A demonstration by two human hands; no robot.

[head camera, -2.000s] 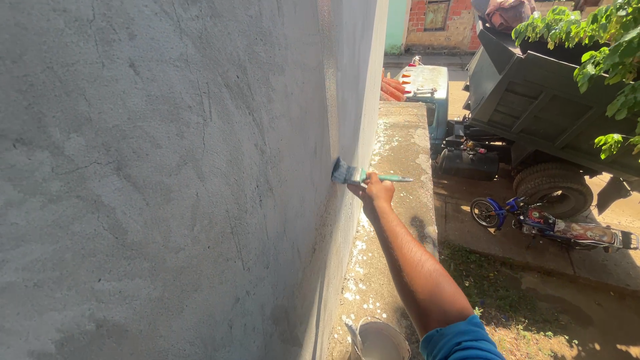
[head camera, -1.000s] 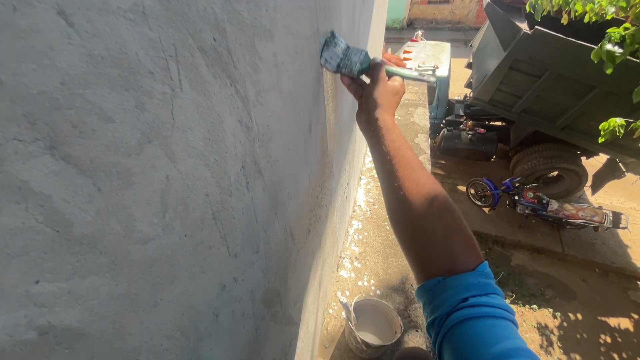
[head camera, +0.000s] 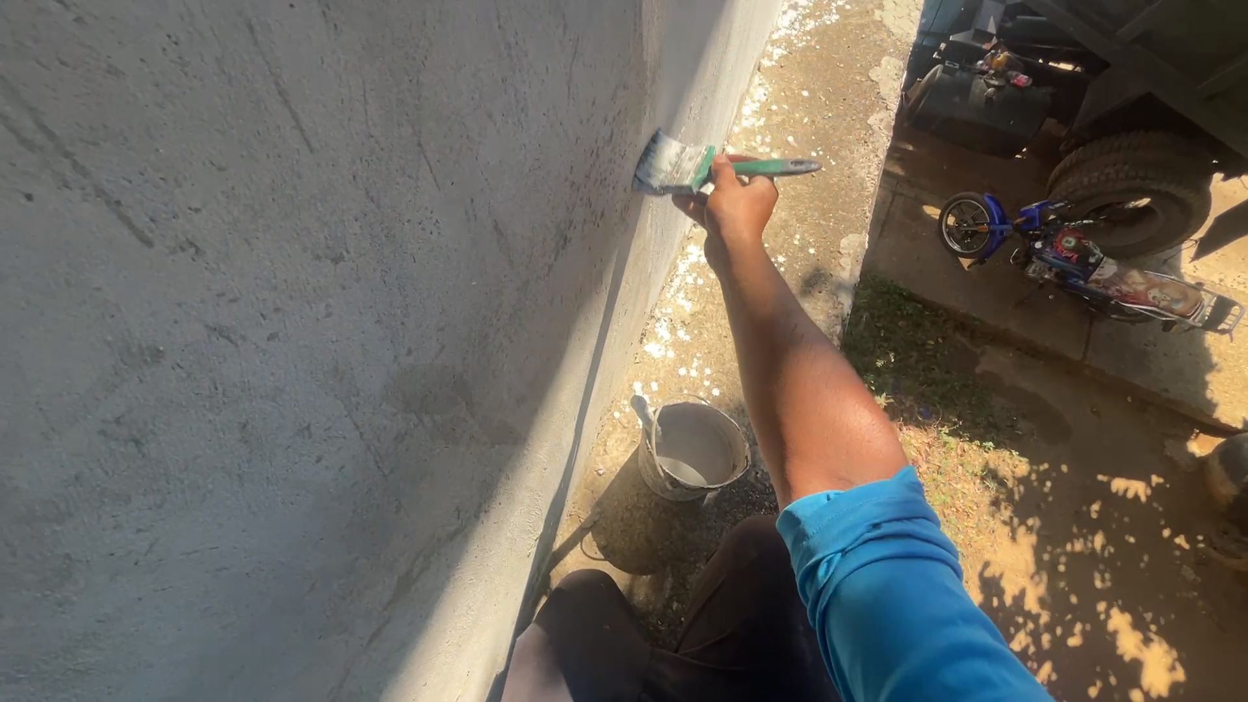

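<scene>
My right hand grips the green handle of a wide paintbrush, whose whitish, paint-coated bristles touch the rough grey plastered wall. Below the hand, a bucket holding pale paint stands on the concrete ledge, with a light-coloured stick or handle leaning at its rim. My left hand is out of the frame.
A narrow concrete ledge spotted with white paint runs along the wall, and my knees are over its near part. Beyond its edge, lower down, are a blue motorcycle, a truck's wheel and grassy ground.
The brush in my right hand has moved down the wall, nearer to me. The view has tilted down, so more of the bucket and my knees show.
</scene>
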